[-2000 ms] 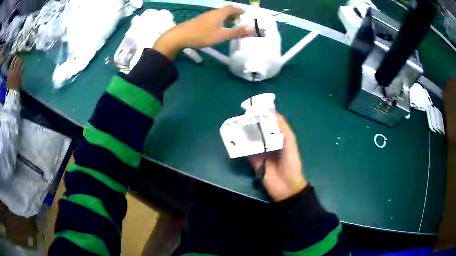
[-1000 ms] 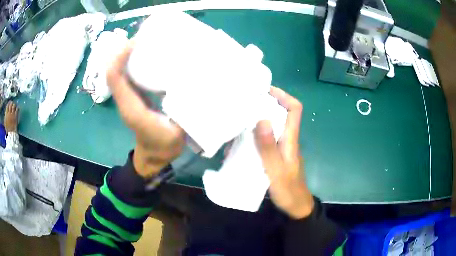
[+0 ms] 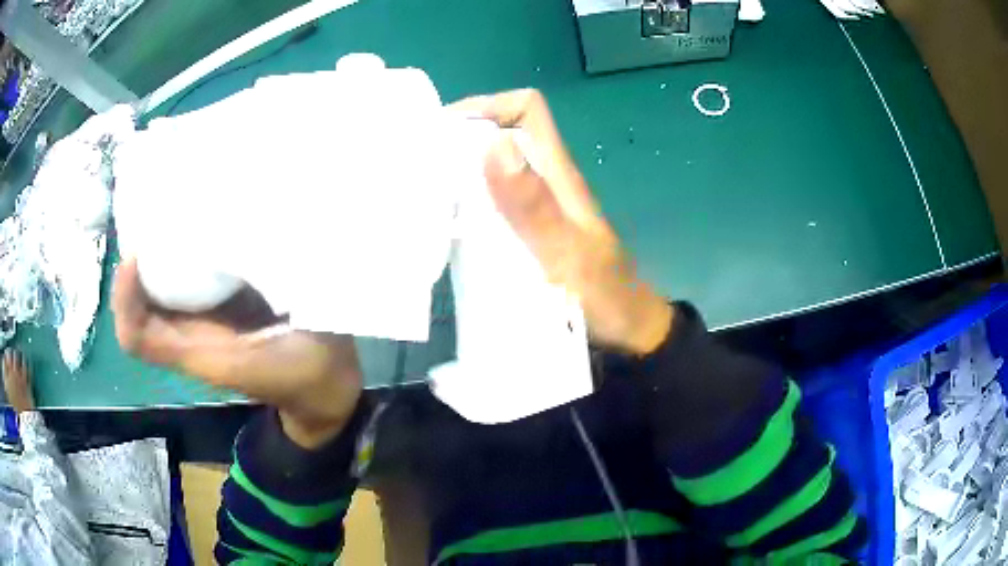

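Note:
A large white security camera body (image 3: pixel 298 188) is held up close in front of me, overexposed so its details do not show. My left hand (image 3: pixel 238 354) supports it from below at its left end. My right hand (image 3: pixel 564 232) holds a white mounting base (image 3: pixel 520 321) against the body's right end; whether it is seated cannot be told. The base's boxy end points down. A thin cord (image 3: pixel 605 475) hangs below the base, and a blurred cable end (image 3: pixel 367 440) hangs near my left wrist.
The grey screw feeder (image 3: pixel 660 39) stands at the bench's back. A white ring (image 3: pixel 711 100) lies on the green bench top (image 3: pixel 763 221). Bagged units (image 3: pixel 72 210) lie at left. A blue bin (image 3: pixel 882 409) of white parts is at lower right. Another person's hand (image 3: pixel 17 379) rests at far left.
The camera body was lying on the bench and is now lifted in my left hand, with the base brought against it. Since one second ago both have shifted left in view, and my view has turned right.

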